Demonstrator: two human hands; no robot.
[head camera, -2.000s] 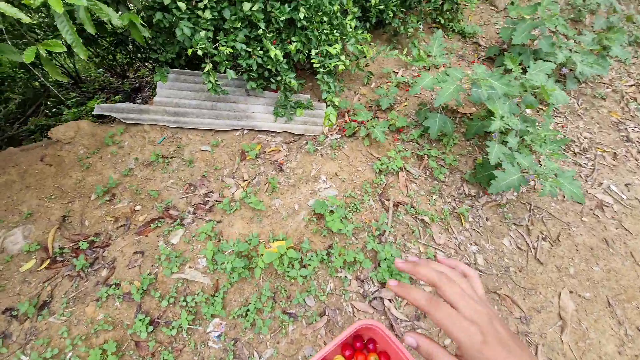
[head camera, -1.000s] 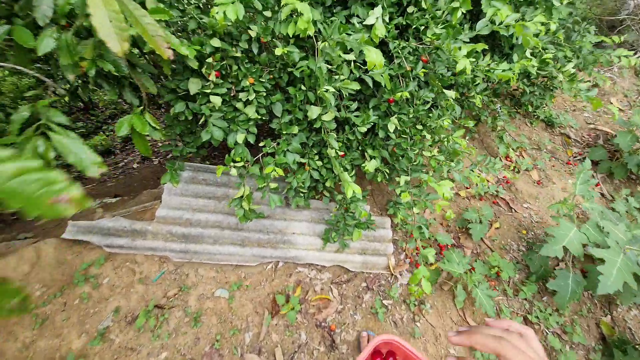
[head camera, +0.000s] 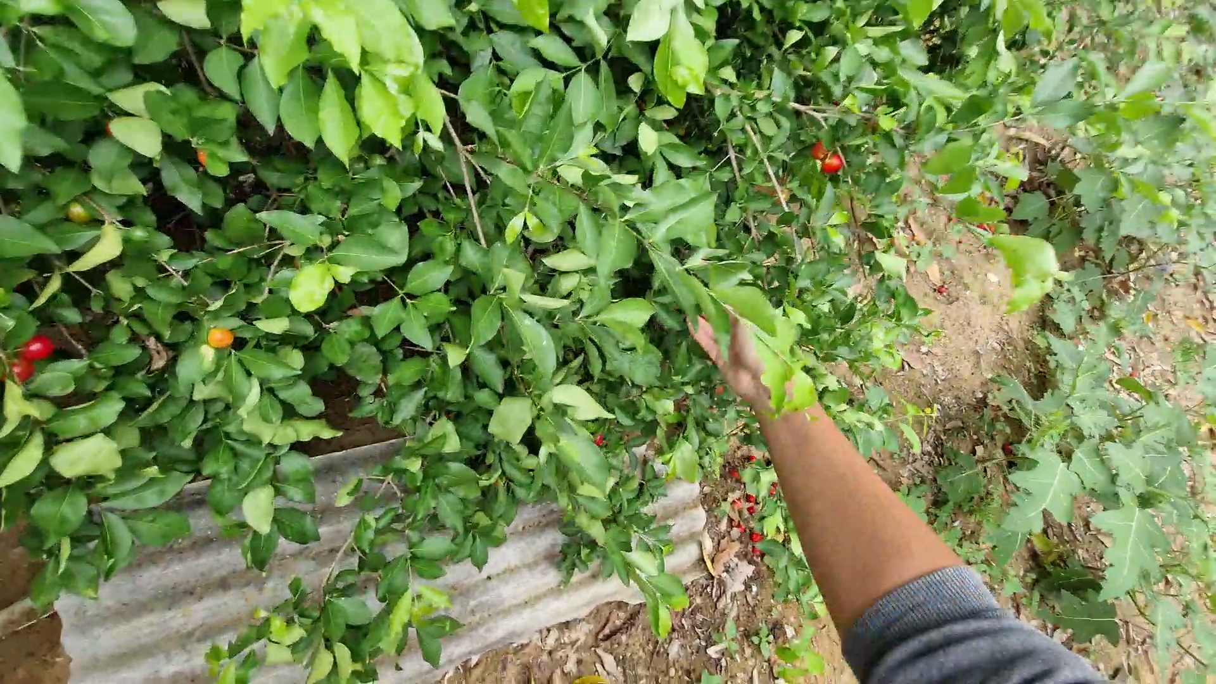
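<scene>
My right hand (head camera: 739, 363) reaches into the leafy bush from the lower right, partly covered by leaves. Its fingers are largely hidden, so I cannot tell whether they grip anything. A leafy branch (head camera: 760, 328) lies across it. Two red berries (head camera: 831, 163) hang above and to the right of the hand. An orange berry (head camera: 220, 338) and red berries (head camera: 36, 349) hang at the left of the bush. My left hand is out of view, and no container shows.
A corrugated sheet (head camera: 513, 584) lies on the ground under the bush. Fallen red berries (head camera: 756, 538) dot the soil beside it. A lobed-leaf plant (head camera: 1054, 484) grows at the right. Thin twigs (head camera: 465, 176) cross the foliage.
The view has moved in close to the bush. My right hand, earlier low in the frame beside the pink container of berries, now reaches among the leaves. The container has left the view.
</scene>
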